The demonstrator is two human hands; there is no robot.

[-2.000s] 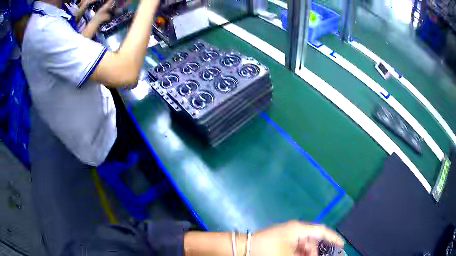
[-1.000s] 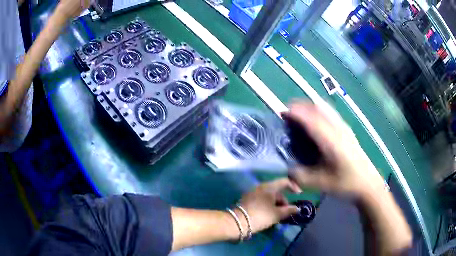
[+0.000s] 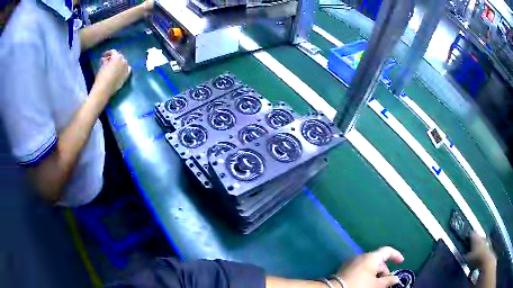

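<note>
My left hand (image 3: pixel 368 271) is at the bottom edge, partly cut off. Its thumb and fingers hold a round black part (image 3: pixel 404 278) with pale rings. My right hand (image 3: pixel 482 257) is small and blurred at the lower right, at the near end of a dark plate (image 3: pixel 460 224); whether it grips the plate is unclear. A tall stack of filled three-position plates (image 3: pixel 264 154) stands on the green bench. Its nearest top plate sits higher than the others and slightly askew.
A coworker's arm (image 3: pixel 93 112) is at the left, beside the stack. A metal machine with an orange knob (image 3: pixel 175 35) stands behind it. A metal upright (image 3: pixel 374 73), blue bin (image 3: pixel 347 59), white rails (image 3: pixel 388 177), small white device (image 3: pixel 436 136) and black mat (image 3: pixel 444 264) are beyond.
The plate that was in my right hand now lies on top of the stack's near side. My right hand has moved away empty to the far right. My left hand keeps the round part.
</note>
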